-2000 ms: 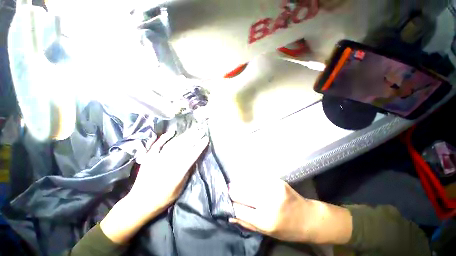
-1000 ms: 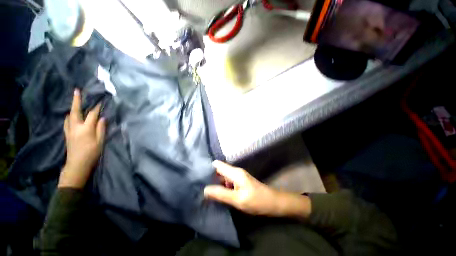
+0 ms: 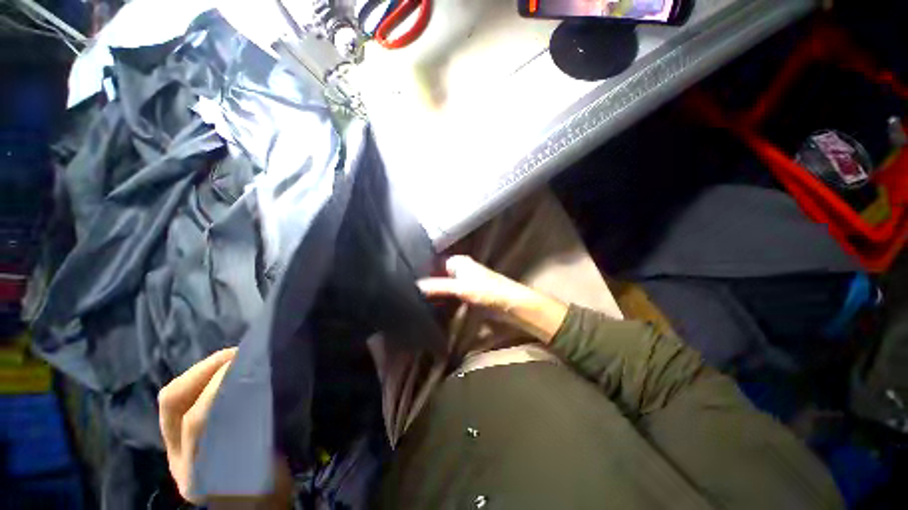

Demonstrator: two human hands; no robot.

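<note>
The dark grey garment [image 3: 169, 199] hangs over the table's front edge at the left, its shiny crinkled lining upward. Its upper part lies by the presser foot and needle area [image 3: 343, 85]. My left hand [image 3: 199, 413] is at the lower left, gripping a smooth grey-blue panel of the garment; some of its fingers are hidden behind the cloth. My right hand [image 3: 488, 294] is beside the garment's right edge below the table edge, with thumb and fingers apart; whether the fingertips touch the cloth is unclear.
Red-handled scissors [image 3: 403, 25] lie behind the needle. A smartphone [image 3: 607, 8] is cut off at the top, above its black round stand [image 3: 593, 50]. A ruler strip [image 3: 597, 115] runs along the table edge. A red basket [image 3: 796, 189] and dark cloth pieces [image 3: 742, 234] are at the right.
The view has shifted down and right. My left hand has moved from lying flat on the garment to gripping a panel low down. My right hand has opened from the garment's edge.
</note>
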